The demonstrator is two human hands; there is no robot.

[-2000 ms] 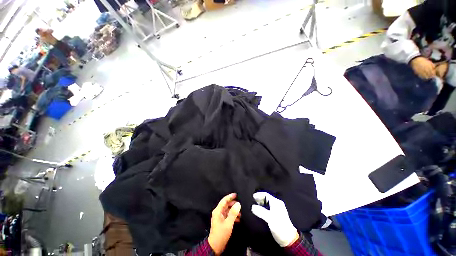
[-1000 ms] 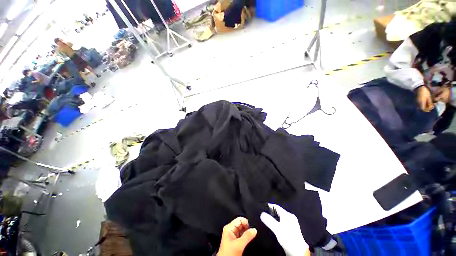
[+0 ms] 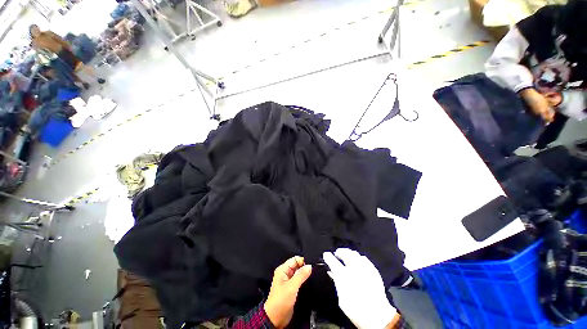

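Observation:
A black garment (image 3: 257, 212) lies heaped over the white table (image 3: 444, 218) in front of me. My bare left hand (image 3: 286, 290) is at the heap's near side, thumb and fingertips pinched together on the black cloth. My white-gloved right hand (image 3: 360, 289) is just to its right, fingers curled, back of the hand up. A small dark tip shows between the two hands at the right fingertips; the rest of that tool is hidden in the glove.
A black hanger (image 3: 389, 109) and a smartphone (image 3: 488, 218) lie on the table. A blue crate (image 3: 483, 289) with plaid garments (image 3: 563, 270) stands at the lower right. Another person (image 3: 524, 77) handles dark cloth at the right. A metal rack (image 3: 206, 80) stands behind the table.
My hands have come up in the view and closer together. The right hand has turned so its back shows more. The camera view has shifted, moving the whole scene.

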